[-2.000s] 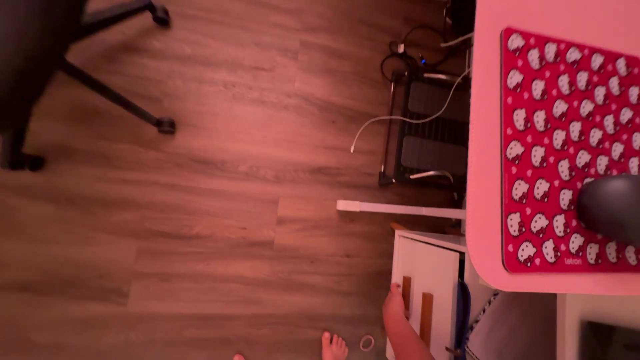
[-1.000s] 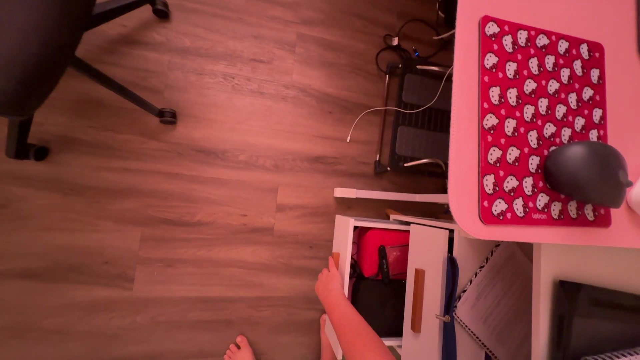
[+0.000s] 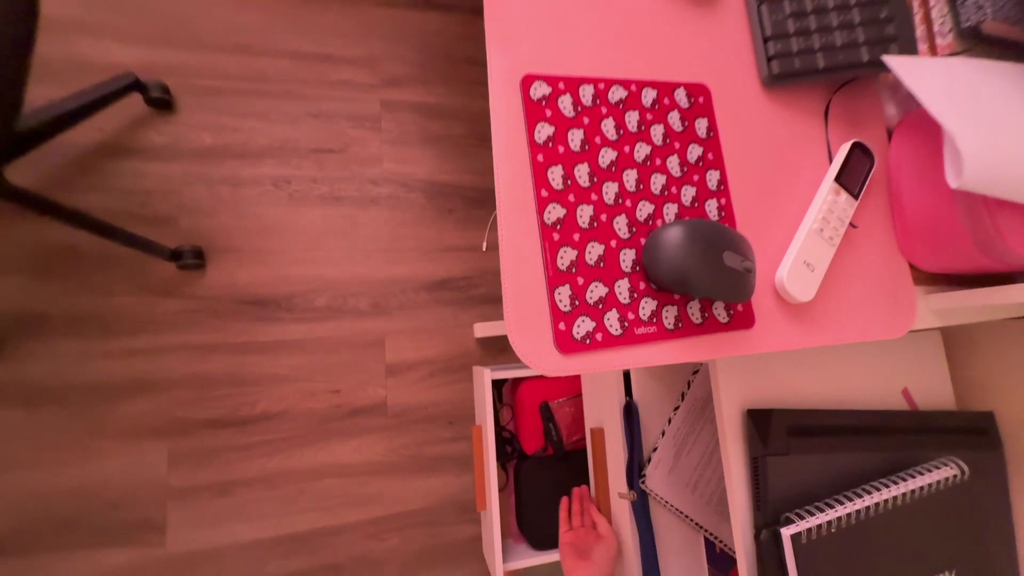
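My right hand point(image 3: 588, 534) is at the bottom edge, palm up, fingers apart and pointing up the view, with nothing in it. It is over the edge of a pulled-out white drawer point(image 3: 498, 472), near its wooden handle side. Inside the drawer lie a black case point(image 3: 542, 492), a red case point(image 3: 532, 408), a small dark item point(image 3: 552, 428) and black cables point(image 3: 506, 444). Beside it is another white drawer front with a wooden handle point(image 3: 600, 472). My left hand is not in view.
A pink desk mat point(image 3: 768, 144) bears a patterned mouse pad point(image 3: 624, 320), a black mouse point(image 3: 698, 260), a white remote point(image 3: 824, 224) and a keyboard point(image 3: 832, 36). Below right are a spiral notebook point(image 3: 896, 528) and a black laptop-like device point(image 3: 864, 432). Chair legs point(image 3: 88, 228) stand left.
The drawer, closed two seconds ago, was pulled out by one second ago with my right hand at its front handle. Since then that hand has left the handle and turned palm up.
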